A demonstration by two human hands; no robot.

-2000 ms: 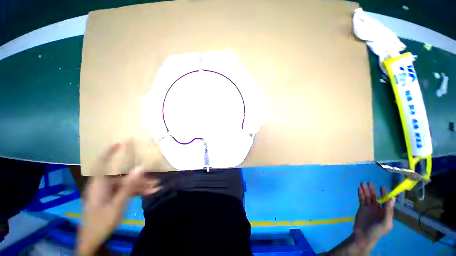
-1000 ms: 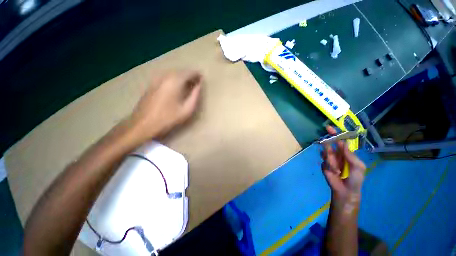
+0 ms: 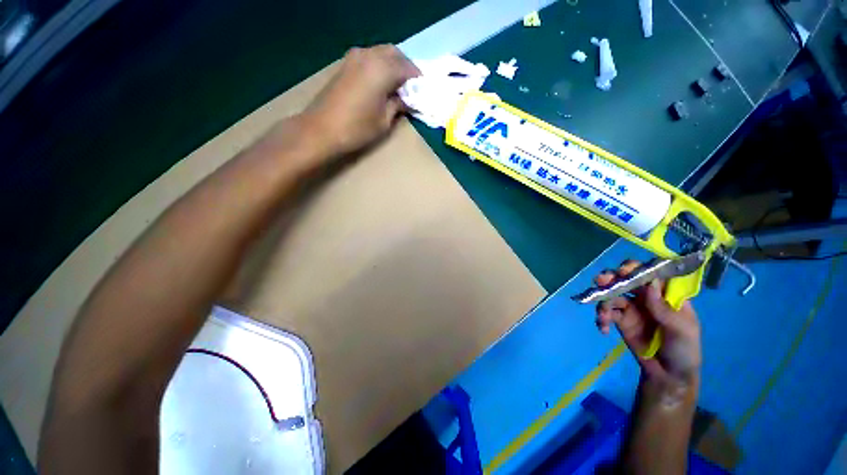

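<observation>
The yellow caulking gun (image 3: 608, 141) holds a white cartridge with blue lettering (image 3: 557, 172) and lies slanted over the green bench edge. My right hand (image 3: 645, 320) is around its yellow handle, with fingers by the metal trigger. My left hand (image 3: 367, 93) grips the crumpled white rag (image 3: 436, 91) at the front end of the gun. The nozzle is hidden by the rag. The white plastic housing (image 3: 237, 408) lies at the lower left, partly behind my left arm, with a dark red wire and a grey tape tab on it.
The tan cardboard sheet (image 3: 399, 250) lies under the housing. White adhesive scraps (image 3: 605, 65) and small black blocks (image 3: 701, 87) are on the green benchtop (image 3: 557, 102). Blue floor with a yellow line (image 3: 557, 408) and a blue frame (image 3: 594, 436) show below.
My left hand has moved up and right from over the cardboard and taken hold of the rag. My right hand stays at the handle, and the gun appears larger and lies flatter.
</observation>
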